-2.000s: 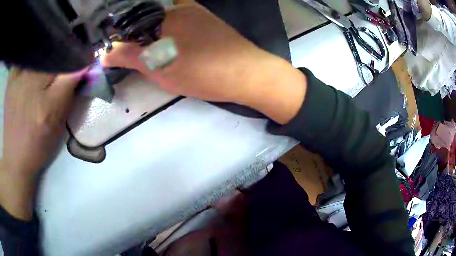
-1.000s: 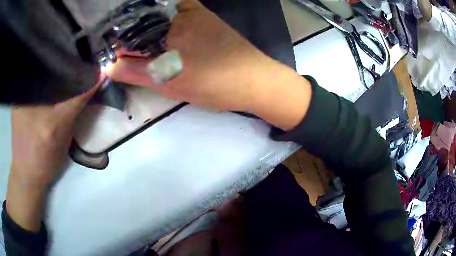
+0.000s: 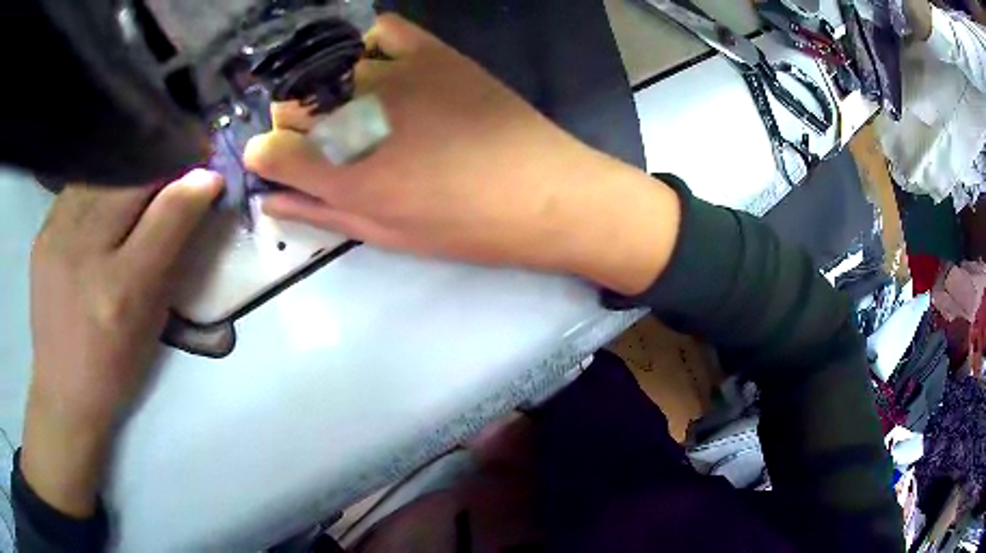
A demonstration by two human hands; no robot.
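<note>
A small dark fabric piece lies at the lit needle area of the sewing machine. My left hand is left of it, with a fingertip at its edge; its other fingers are hidden under the dark machine head. My right hand is right of it, thumb and fingers bent together at the cloth; the exact hold is partly hidden. A larger dark grey panel lies behind and under my right hand. A grey-white block shows in front of my right hand.
Black-handled shears lie on the white table at the upper right. Dark grey cloth lies on brown cardboard at the right. Mixed cloth pieces are piled at the far right. Dark cloth covers the lap below the table edge.
My right thumb and fingers have moved slightly down and away from the needle. My left fingertip now shows beside the cloth. The small piece's lower end shows less than before.
</note>
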